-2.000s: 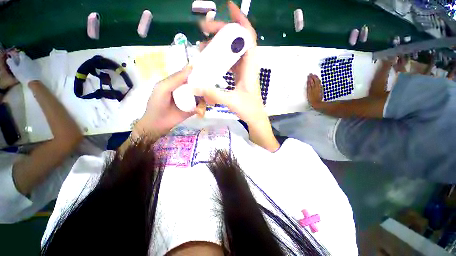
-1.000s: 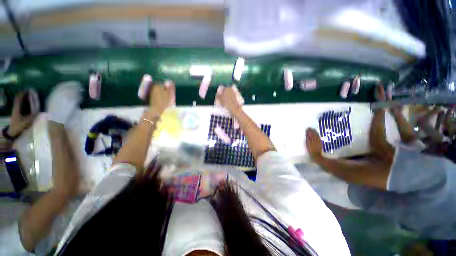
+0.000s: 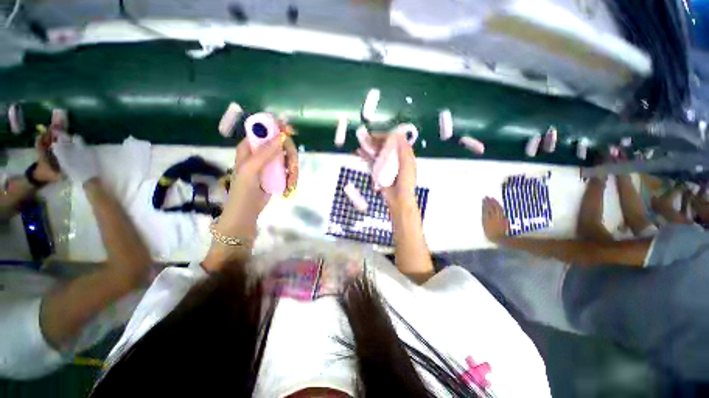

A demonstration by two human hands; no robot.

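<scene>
My left hand [image 3: 250, 175] holds a pink device housing [image 3: 272, 172] upright near the belt edge, with a round dark dot at its top end. My right hand [image 3: 402, 175] holds another pale pink housing [image 3: 386, 166], its upper end ring-shaped and pale. The dot sheet [image 3: 338, 214] with rows of dark dots lies on the white table between and below my hands. One loose pink housing [image 3: 355, 197] lies on that sheet. My right forearm hides part of the sheet.
The green conveyor belt [image 3: 303, 85] runs beyond the table and carries several pink housings. A black strap loop [image 3: 165, 185] lies on the table at left. A neighbour's hand [image 3: 493, 218] rests beside a second dot sheet [image 3: 527, 204] at right. Another person's gloved hand [image 3: 76, 159] is at left.
Since one second ago both hands have drawn back from the belt, each now with a housing visibly raised. The view has shifted slightly. Two seconds ago the housings were held together in both hands.
</scene>
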